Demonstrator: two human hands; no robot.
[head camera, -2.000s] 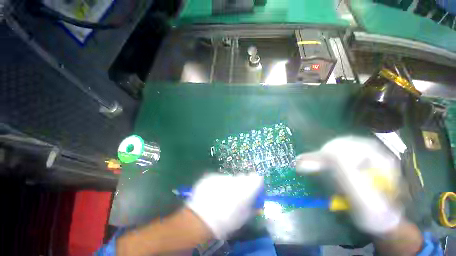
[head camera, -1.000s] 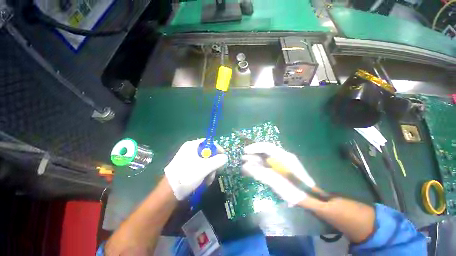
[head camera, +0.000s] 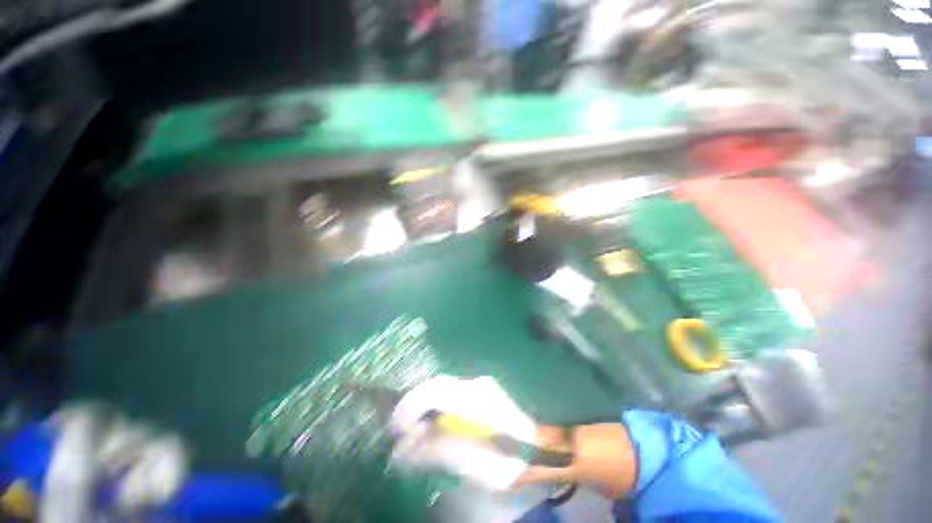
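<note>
The green circuit board (head camera: 342, 393) lies on the dark green mat, blurred by motion. My right hand (head camera: 465, 429), in a white glove, is at the board's right edge and holds the soldering iron by its yellow grip (head camera: 462, 426); the iron's tip cannot be made out. My left hand (head camera: 123, 470), gloved and strongly blurred, is at the lower left, away from the board. It holds the blue solder sucker (head camera: 227, 495), whose blue parts show on both sides of the hand.
The black holder with amber tape (head camera: 531, 240) stands beyond the board, with white paper (head camera: 568, 287) beside it. A yellow tape roll (head camera: 696, 345) and a green board panel (head camera: 715, 271) lie to the right. The soldering station (head camera: 427, 209) is behind the bench edge.
The view has swung to the right and blurred. My left hand has moved left, away from the board, with the sucker. My right hand still holds the iron at the board.
</note>
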